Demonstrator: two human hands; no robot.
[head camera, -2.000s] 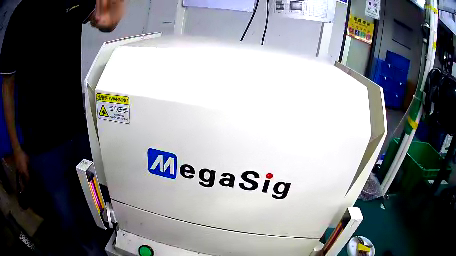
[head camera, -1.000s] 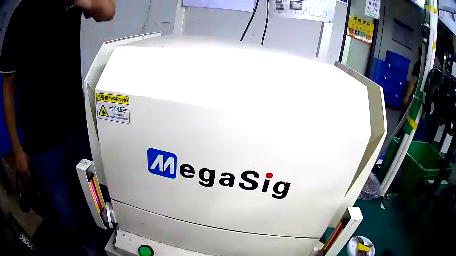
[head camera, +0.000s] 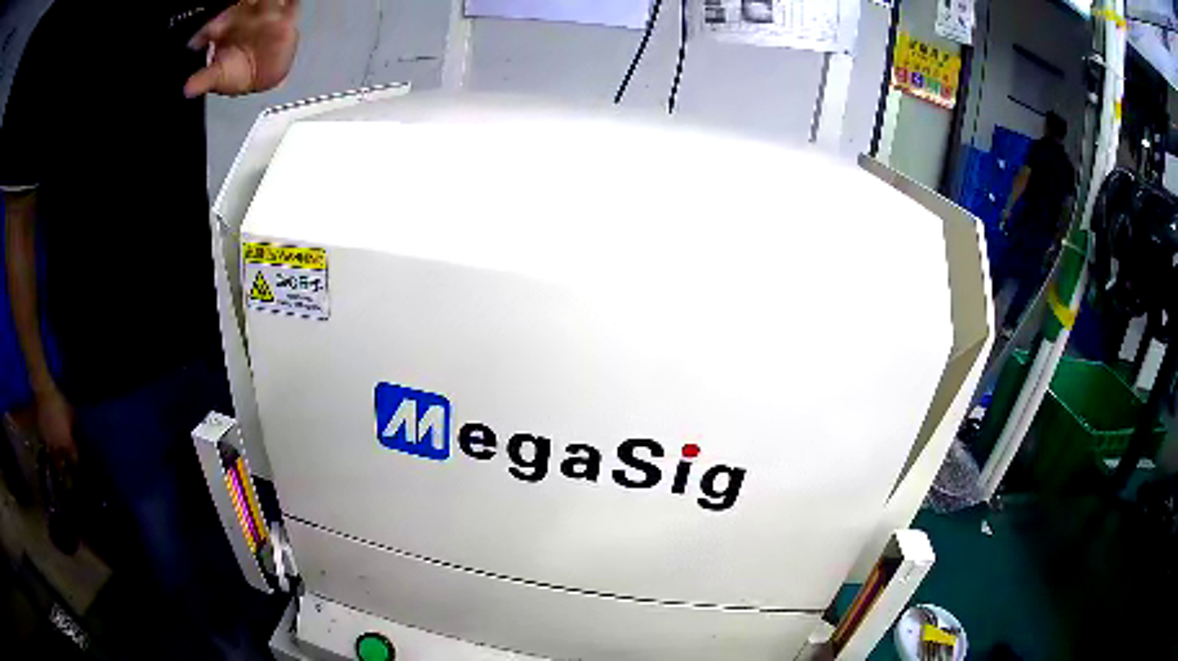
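The off-white test chamber (head camera: 581, 323) fills the middle of the head view, with its big curved lid down and "MegaSig" lettering on the front. A yellow and white warning label (head camera: 287, 280) is at the lid's upper left. A round green push button (head camera: 375, 647) shows at the bottom edge. White posts with coloured strips stand at the left front corner (head camera: 234, 501) and the right front corner (head camera: 884, 594). The chamber's inside is hidden. Neither my left hand nor my right hand is in view.
A person in a dark shirt (head camera: 116, 220) stands at the left, one hand raised. Another person (head camera: 1040, 187) is at the back right. A green bin (head camera: 1092, 413) is at the right. A round white dish (head camera: 930, 635) with yellow tape lies at the lower right.
The left person's raised hand has lowered a little and its fingers are spread. The second person has come into view at the back right. The chamber lid stays down.
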